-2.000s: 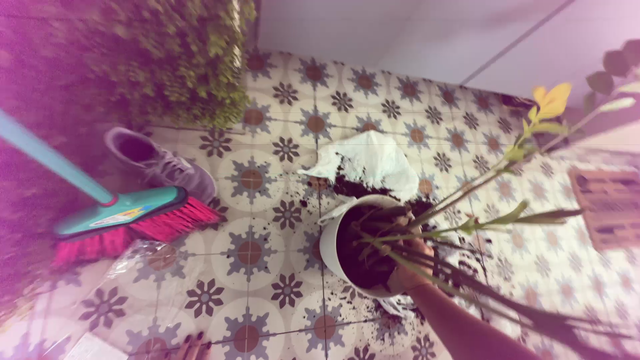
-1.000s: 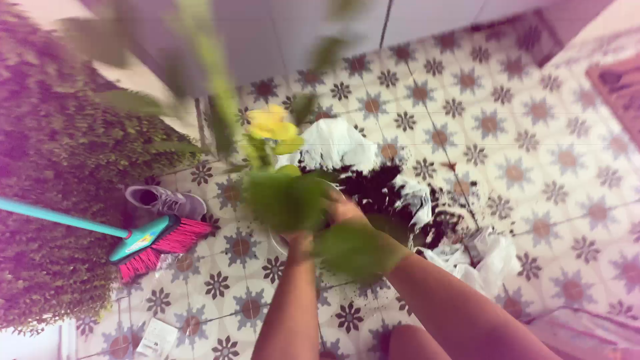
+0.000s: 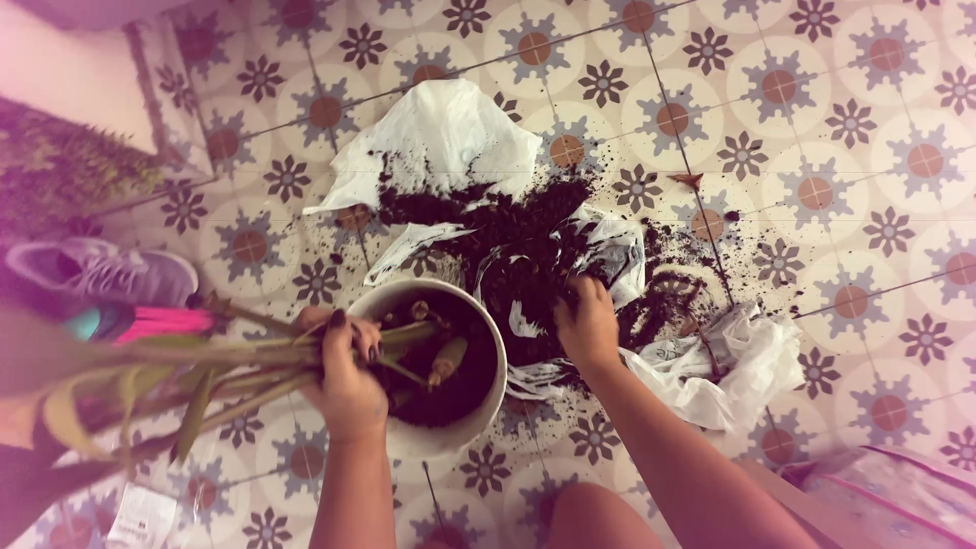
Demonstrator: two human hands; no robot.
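Observation:
My left hand (image 3: pixel 347 374) grips the bunched stems of a potted plant (image 3: pixel 267 354), which lean left over the rim. Their bases stand in dark soil inside a white round pot (image 3: pixel 497 366). Right of the pot, my right hand (image 3: pixel 589 324) is down at a heap of loose potting soil (image 3: pixel 518 282), its fingertips partly hidden in it, so a hold on any soil cannot be made out. The soil lies over a torn white plastic bag (image 3: pixel 457 137). Another crumpled piece of white plastic (image 3: pixel 732 374) lies to the right, by my right forearm.
A grey sneaker (image 3: pixel 107 271) and a broom head with pink bristles (image 3: pixel 164 323) lie at the left, beside greenery (image 3: pixel 61 152). Scattered soil and a dry leaf (image 3: pixel 688 180) are on the patterned tile floor (image 3: pixel 808 137). A white paper label (image 3: pixel 142 517) is at the lower left.
One second ago both hands were at the pot; now my right hand has moved to the soil heap on its right. The stems now lean left, held in my left hand. The view is closer over the pot.

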